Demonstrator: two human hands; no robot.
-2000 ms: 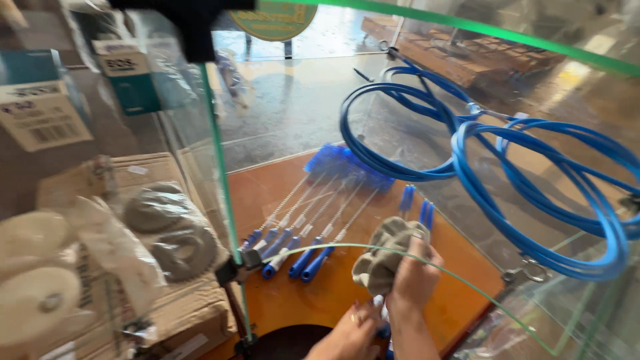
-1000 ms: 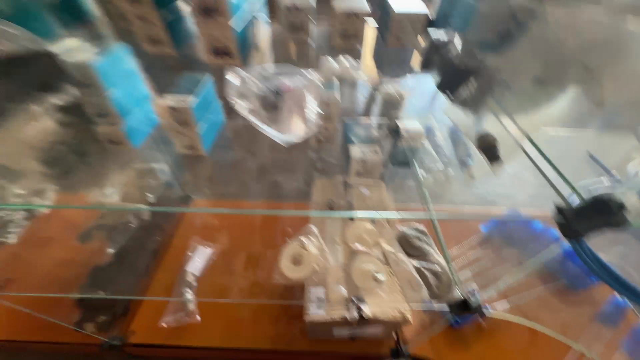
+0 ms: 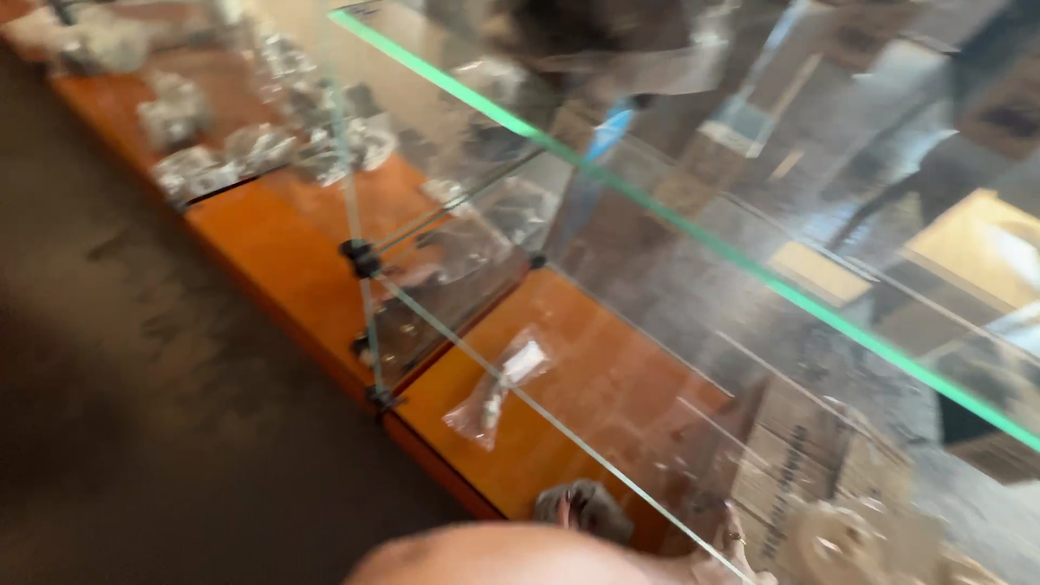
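A crumpled grey cloth [image 3: 597, 512] lies against the orange shelf board [image 3: 504, 325] at the bottom. A finger of my right hand [image 3: 566, 510] shows on the cloth; the rest of this hand is hidden behind a blurred forearm in the foreground. Farther right, my left hand [image 3: 738, 548], with a ring, is beside a cardboard box [image 3: 784, 455], its fingers partly seen through glass. Whether it grips the box cannot be told. Round, pale rolls or discs in plastic [image 3: 837, 540] rest on the box. A clear plastic bag with a white label [image 3: 524, 361] lies on the board.
Glass panes with a bright green edge [image 3: 674, 215] cross the view, joined by black clamps [image 3: 360, 257]. Several clear bags [image 3: 260, 146] lie on the farther boards at upper left. A brown floor [image 3: 162, 390] is at lower left. More boxes [image 3: 983, 244] stand at right.
The view has swung far left and tilted; the blue cable coils and blue-handled brushes are out of view. The grey cloth, earlier held over the brushes' board, is now over the board with the clear bag.
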